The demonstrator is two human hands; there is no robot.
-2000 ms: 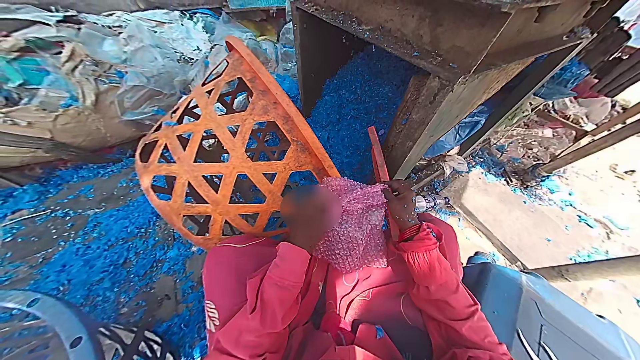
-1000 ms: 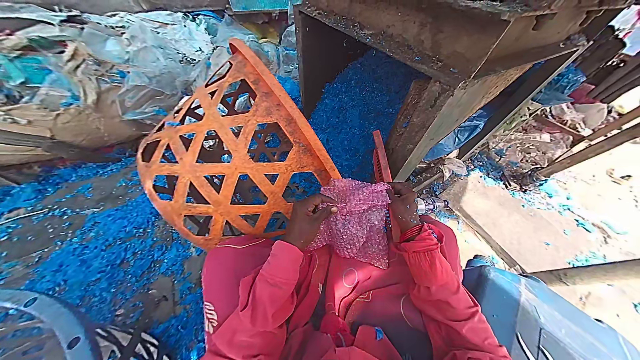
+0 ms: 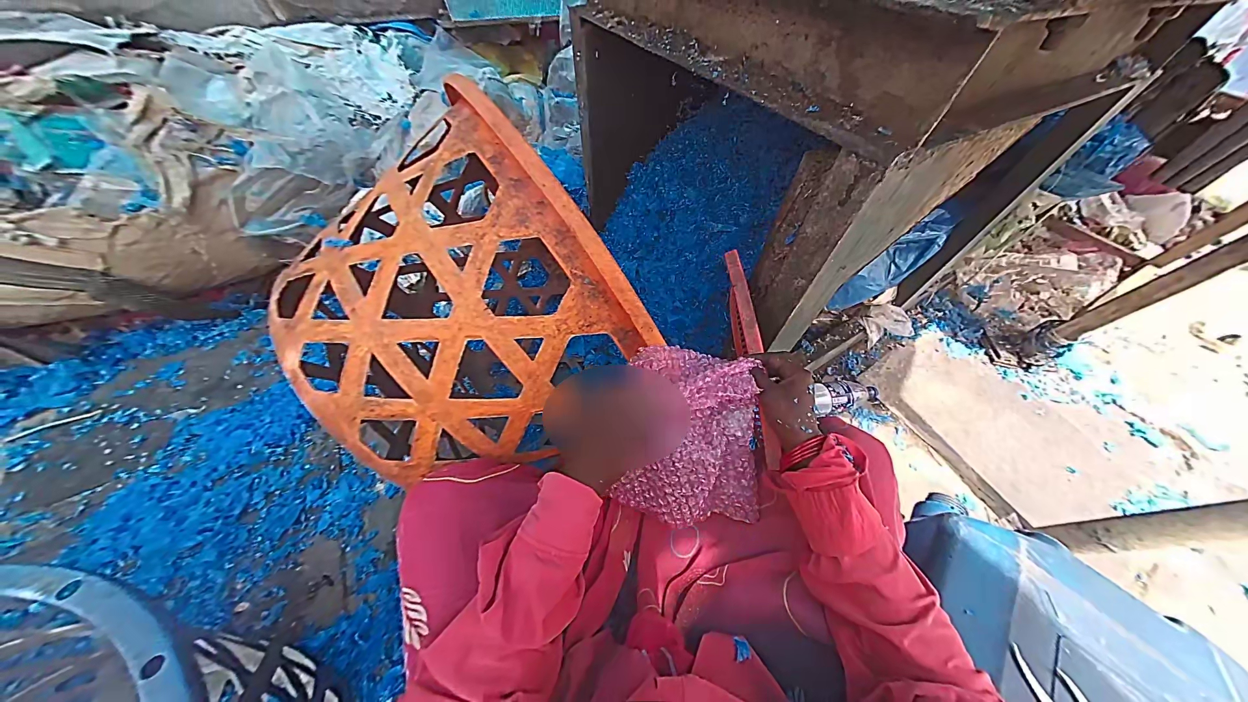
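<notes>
Pink bubble wrap point(image 3: 697, 448) hangs between my hands above my lap. My right hand point(image 3: 788, 395) is shut on its upper right corner, beside a red plastic strip point(image 3: 743, 302). At the wrap's left edge is my left hand point(image 3: 609, 429); a blur covers most of it, so its fingers cannot be made out. An orange plastic basket point(image 3: 439, 331) with a lattice wall lies tilted on its side, just left of my left hand. Blue plastic flakes point(image 3: 702, 195) are heaped inside the opening of a metal and wood frame point(image 3: 838, 88) in front of me.
Blue flakes also cover the ground point(image 3: 214, 497) at left. Plastic film waste point(image 3: 283, 117) is piled at the upper left. A blue plastic container point(image 3: 1053, 595) stands by my right side, a grey-blue basket rim point(image 3: 107, 595) at lower left. A small bottle point(image 3: 840, 396) lies beyond my right hand.
</notes>
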